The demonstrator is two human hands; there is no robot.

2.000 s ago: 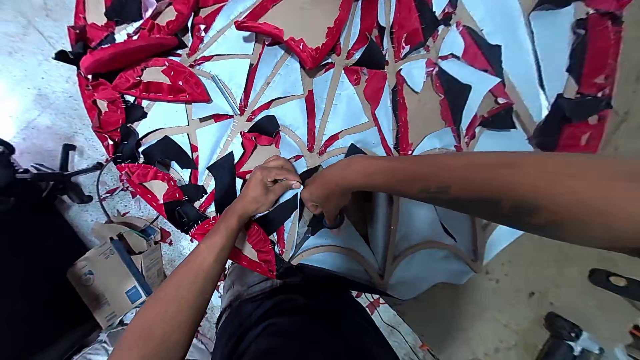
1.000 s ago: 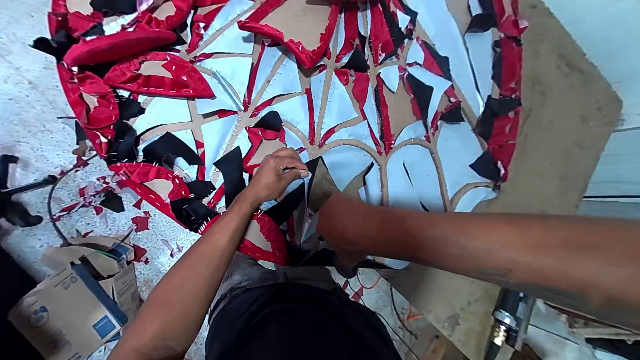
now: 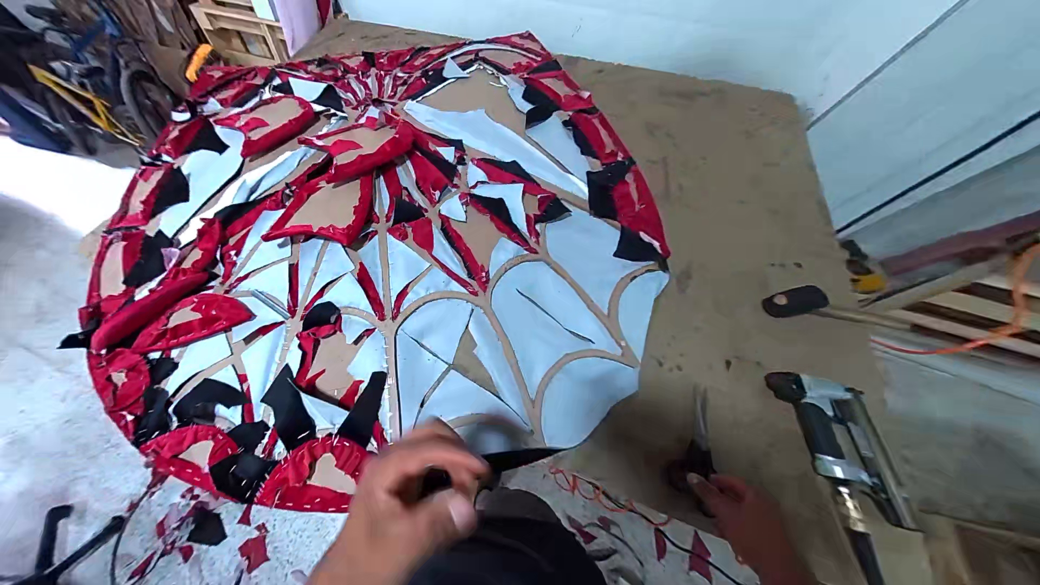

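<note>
A large round panel covered in white, red and black fabric pieces, laid out in a web pattern and stapled, lies on a brown board. My left hand, blurred, is over its near edge with fingers curled; a strip of black fabric runs beside it, and whether the hand grips it is unclear. At the right, my right hand touches the handles of black-handled scissors, whose blades point away on the board. A pneumatic stapler lies to the right of them.
Behind the stapler, a black-headed tool with a handle lies across the board's edge. Fabric scraps and an orange cord are on the floor. Wooden pallets stand at the right, a bicycle at the back left.
My hands have moved apart; earlier they were together at the panel's near part. The right hand is now off the panel, at the scissors on the board. The view has shifted to the right and widened.
</note>
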